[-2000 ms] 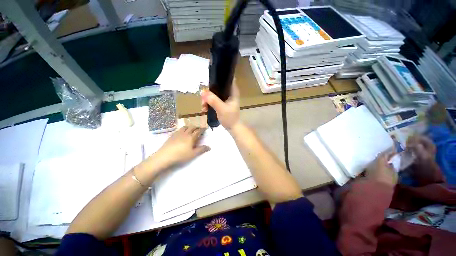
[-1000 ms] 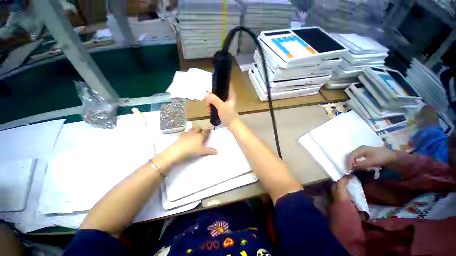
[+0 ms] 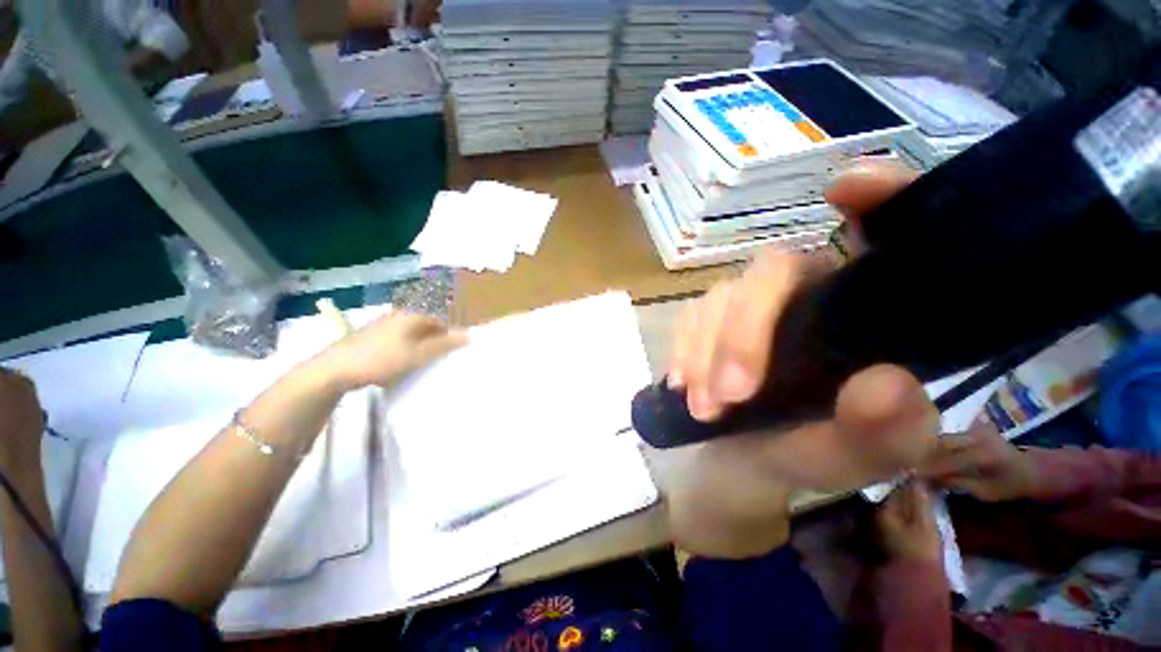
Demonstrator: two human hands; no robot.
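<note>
My right hand [image 3: 789, 408] grips the black electric screwdriver [image 3: 993, 242], which is large and close to the camera at the right. Its nose points left and lies over the right part of the white casing [image 3: 509, 395]. The casing lies in front of me, over another white casing whose right corner shows; the upper one's near edge is blurred. My left hand [image 3: 395, 347] is at the casing's upper left corner, just below the screw box [image 3: 420, 293]. Its fingertips are blurred, so I cannot tell whether they hold anything.
A bag of screws [image 3: 229, 312] lies by the metal post, with a yellowish stick [image 3: 332, 316] nearby. Loose white cards [image 3: 484, 227] lie on brown board. Finished devices [image 3: 764, 159] are stacked behind the screwdriver. A neighbour's hands [image 3: 949, 484] are at right; another person's arm shows far left.
My right hand has lifted the screwdriver off the casing and swung it right, tilted towards the camera. My left hand has moved left towards the screw box. The upper casing has shifted.
</note>
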